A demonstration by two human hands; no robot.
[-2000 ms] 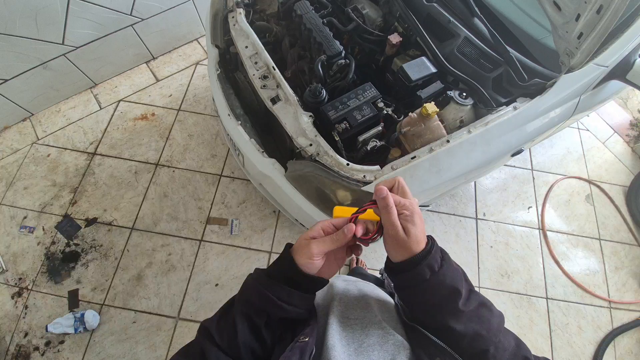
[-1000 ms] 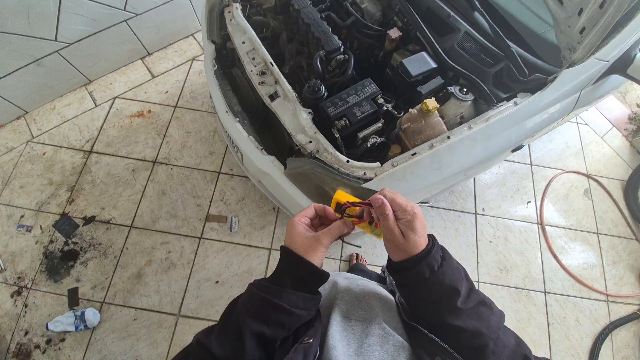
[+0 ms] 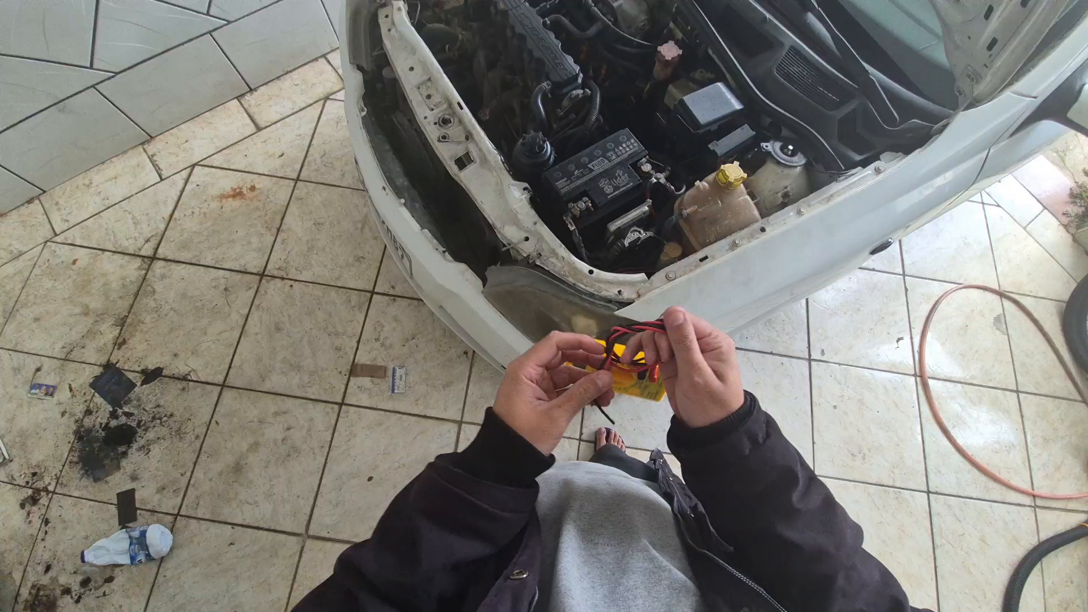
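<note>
Both hands are held up in front of the car's front corner. My left hand (image 3: 557, 387) pinches red and black wires (image 3: 625, 340) between thumb and fingers, and a dark wire end pokes out below it. My right hand (image 3: 699, 370) grips the other side of the same wire bundle, its thumb on top. Behind the wires is a yellow device (image 3: 639, 387), partly hidden by the fingers; it looks like a multimeter, and I cannot tell which fingers support it. Beyond the hands, the car battery (image 3: 595, 170) sits in the open engine bay beside a coolant reservoir (image 3: 718, 208) with a yellow cap.
The white car's fender (image 3: 790, 246) runs just beyond my hands. An orange hose (image 3: 926, 382) loops on the tiled floor at right, near a black hose (image 3: 1033, 561). A crumpled plastic bottle (image 3: 132, 545) and dark stains (image 3: 106, 446) lie at left.
The wires have shifted and spread between my hands. The yellow device has changed its angle behind them. Both hands have stayed in front of the car's corner.
</note>
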